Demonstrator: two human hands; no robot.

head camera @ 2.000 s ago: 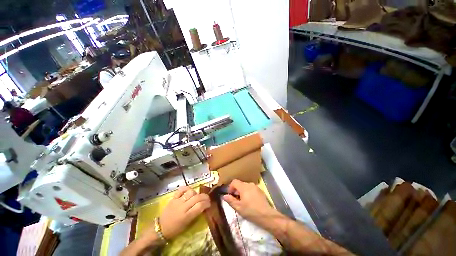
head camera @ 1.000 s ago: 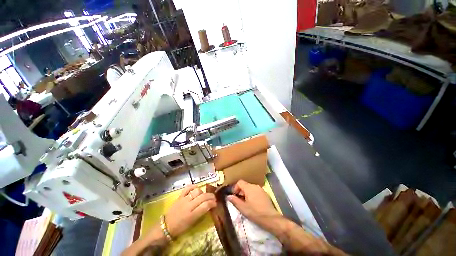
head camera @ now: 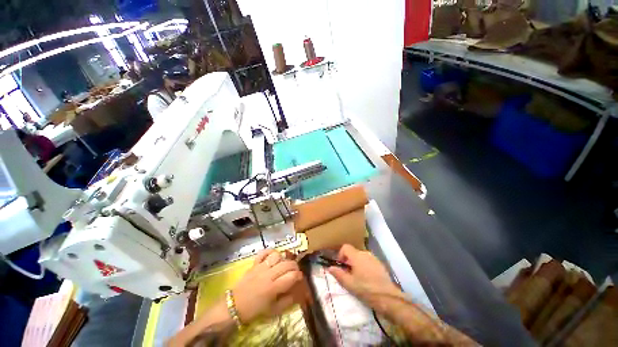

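The sewing template (head camera: pixel 220 288), with yellow covering and a white section, lies in front of me. A dark brown strip (head camera: pixel 317 315) runs along it toward me. My left hand (head camera: pixel 274 284) rests on the template at the strip's left side with fingers bent; whether it pinches the strip is hidden. My right hand (head camera: pixel 359 271) holds a small dark tool (head camera: pixel 330 261), perhaps thread snips, at the strip's far end. Tan brown flap pieces (head camera: pixel 335 220) lie at the template's far edge.
The white machine head (head camera: pixel 115 261) stands at left front. The clamp frame (head camera: pixel 254 217) is just beyond my hands, with the teal bed cover (head camera: pixel 325 159) behind. Stacked brown pieces (head camera: pixel 555 295) are low at right. Papers and brown pieces (head camera: pixel 54 318) lie at lower left. A person (head camera: pixel 159 98) is behind the machine.
The view has shifted slightly. The dark tool in my right hand now shows more clearly and points left over the strip's far end. My left hand stays beside the strip.
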